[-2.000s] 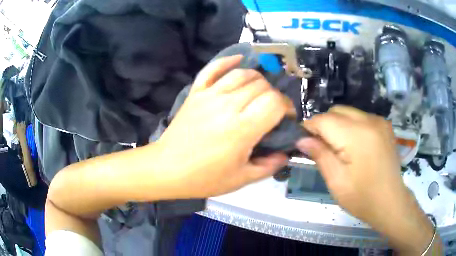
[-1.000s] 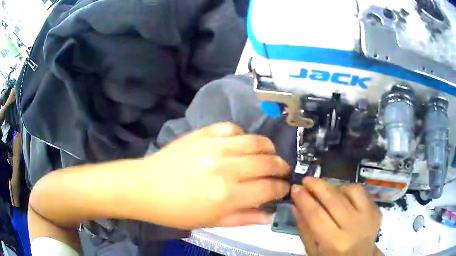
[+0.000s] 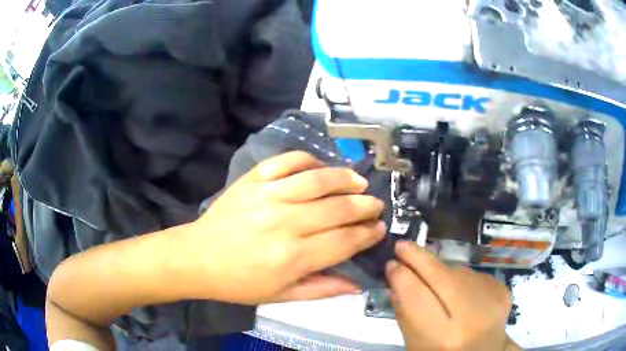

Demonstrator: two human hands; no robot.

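Observation:
The dark grey garment lies heaped left of the white overlock machine, and part of it runs under my left hand to the presser foot area. My left hand lies flat over the cloth, fingers together, left of the needle. My right hand pinches the cloth edge between thumb and finger just below the presser foot. White dashed marks show on the cloth above my left hand. The tan presser-foot arm with its blue tip stands above the cloth.
Grey tension knobs stand at the machine's right. The looper cover with an orange-and-white label is right of the foot. A measuring tape runs along the table's front edge. Part of a person's arm shows at the far left.
The view has shifted, with the machine now lower than two seconds ago. My hands have come to the presser foot from a raised, blurred hold. White dashes now show on the cloth.

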